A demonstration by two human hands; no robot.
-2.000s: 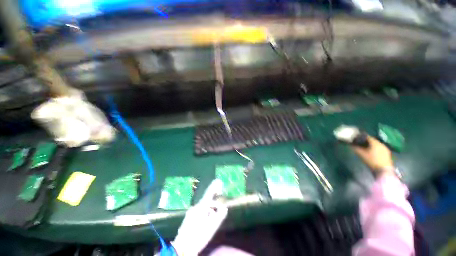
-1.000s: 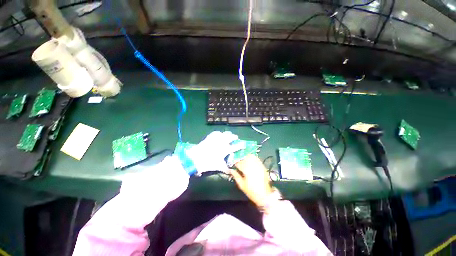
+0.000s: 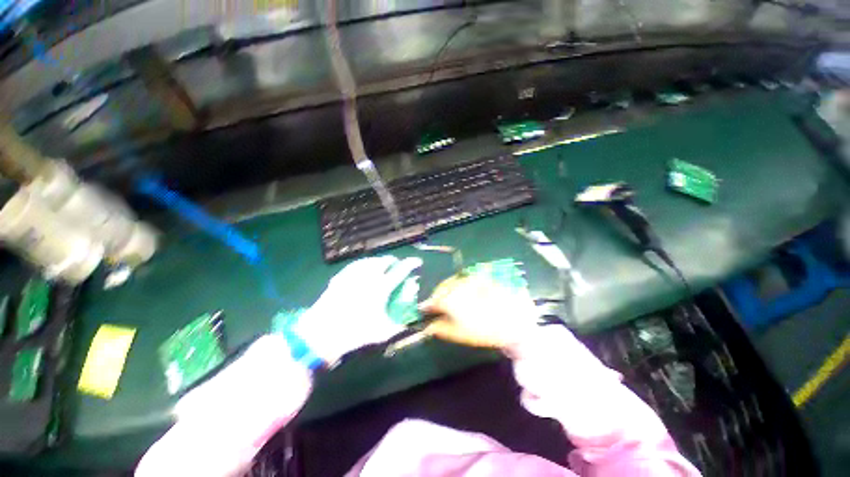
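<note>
My left hand point(image 3: 359, 312), in a white glove with a blue wrist strap point(image 3: 300, 343), is closed around a small green circuit board point(image 3: 404, 300) near the bench's front edge. My bare right hand point(image 3: 477, 309) has its fingertips at the board's right edge; blur hides whether they grip anything. A thin pale piece point(image 3: 408, 343) shows just below the fingertips. A second green board point(image 3: 501, 272) lies behind my right hand, partly covered by it. Another board point(image 3: 193, 352) lies left of my gloved hand.
A black keyboard point(image 3: 429, 207) lies behind my hands. Slim pale sticks point(image 3: 550, 253) and a barcode scanner point(image 3: 620, 207) lie to the right, with a board point(image 3: 692, 181) beyond. A yellow card point(image 3: 107, 361) and a black tray point(image 3: 58, 373) are left. Black totes sit below the edge.
Over two seconds, my right hand has left the scanner on the bench and come to the board beside my left hand. Since one second ago, the view has tilted and both hands remain together.
</note>
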